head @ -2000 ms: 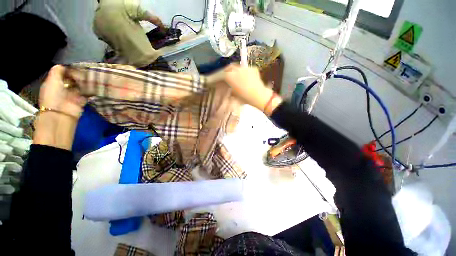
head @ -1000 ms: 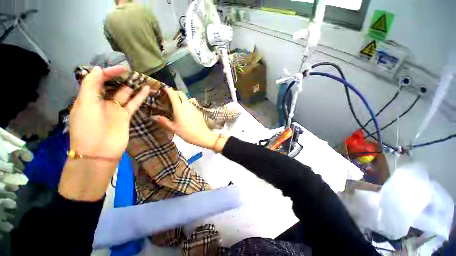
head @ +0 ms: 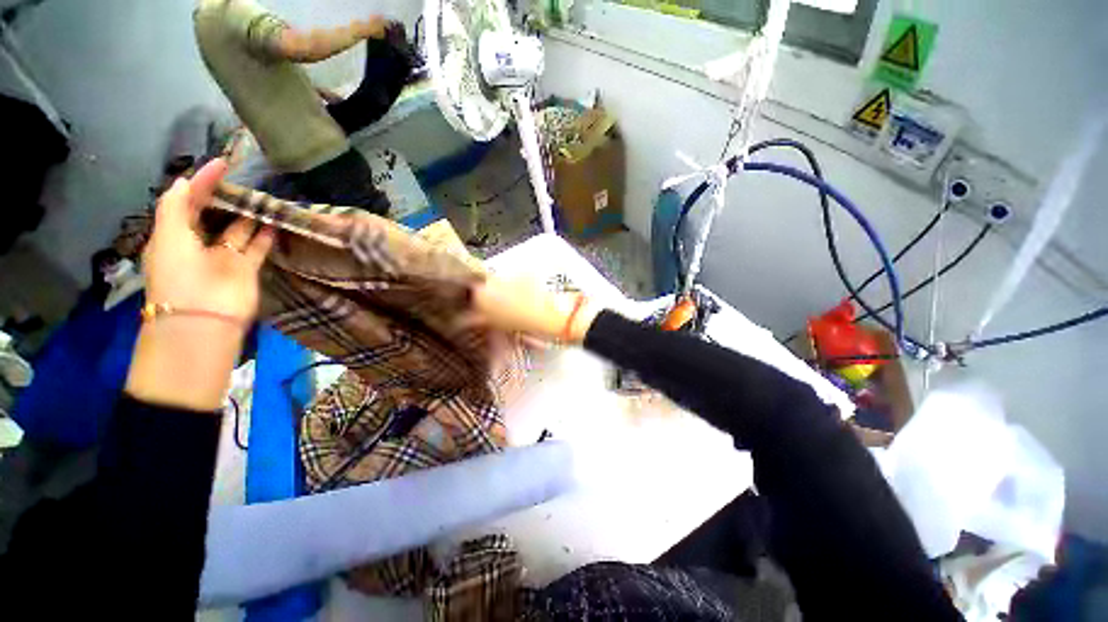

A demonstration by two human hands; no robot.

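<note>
A tan checked garment (head: 365, 273) is held up above the white table, stretched between my two hands. My left hand (head: 201, 261) grips its upper left edge, thumb up. My right hand (head: 504, 304) is blurred and holds the garment's right part. The lower folds of checked cloth (head: 389, 425) lie on the table behind the pale padded sleeve board (head: 389, 516). More checked cloth (head: 474, 581) shows in front of the board. The steam iron's orange handle (head: 679, 315) shows beyond my right forearm, which partly hides the iron.
A blue bar (head: 272, 425) crosses the table's left side under the sleeve board. A white fan (head: 480, 61), a cardboard box (head: 592, 182) and another person (head: 273, 91) are at the back. Dark and blue hoses (head: 851, 219) hang at right, above white plastic (head: 972, 474).
The garment was bunched between both hands a second ago; now it is spread wider, my right hand having moved right and my left hand slightly left. The person behind has an arm stretched out.
</note>
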